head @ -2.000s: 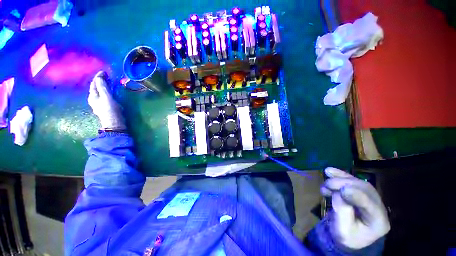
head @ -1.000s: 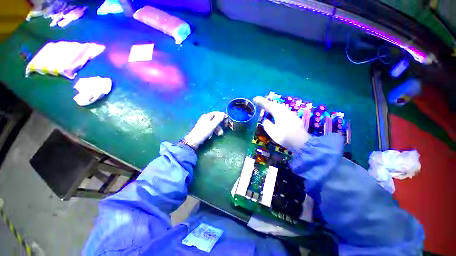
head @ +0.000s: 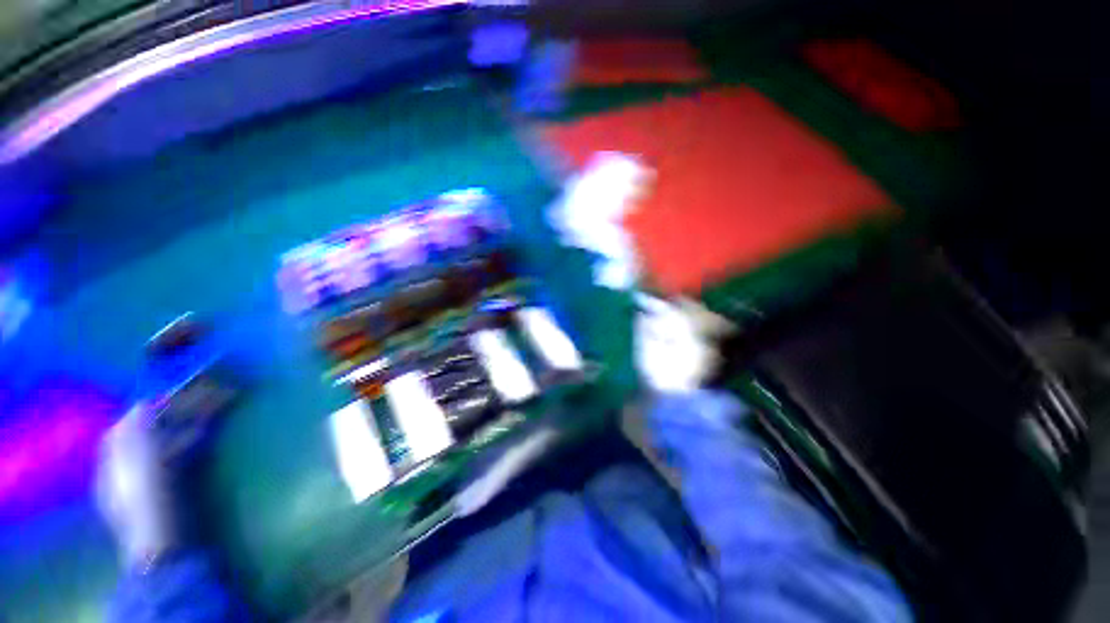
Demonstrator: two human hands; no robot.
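The view is strongly blurred. The green circuit board [head: 453, 380] lies in front of me, tilted in the picture, with white heat sinks at its near end and pink-lit parts at its far end. The dark metal cup [head: 192, 396] is left of the board. My left hand [head: 132, 487], in a white glove, is at the cup's left side; blur hides whether it grips the cup. My right hand [head: 672, 346], in a white glove, is right of the board near the bench edge; its fingers and anything in them are unclear.
A crumpled white cloth [head: 605, 209] lies just beyond my right hand, beside a red mat [head: 743, 183]. A pale paper sheet [head: 505, 469] sticks out under the board's near edge. A violet light strip [head: 244, 39] runs along the back. A dark surface is at the right.
The view has swung to the right. My right hand has moved from above the board beside the cup to the board's right side, near the cloth. My left hand remains by the cup.
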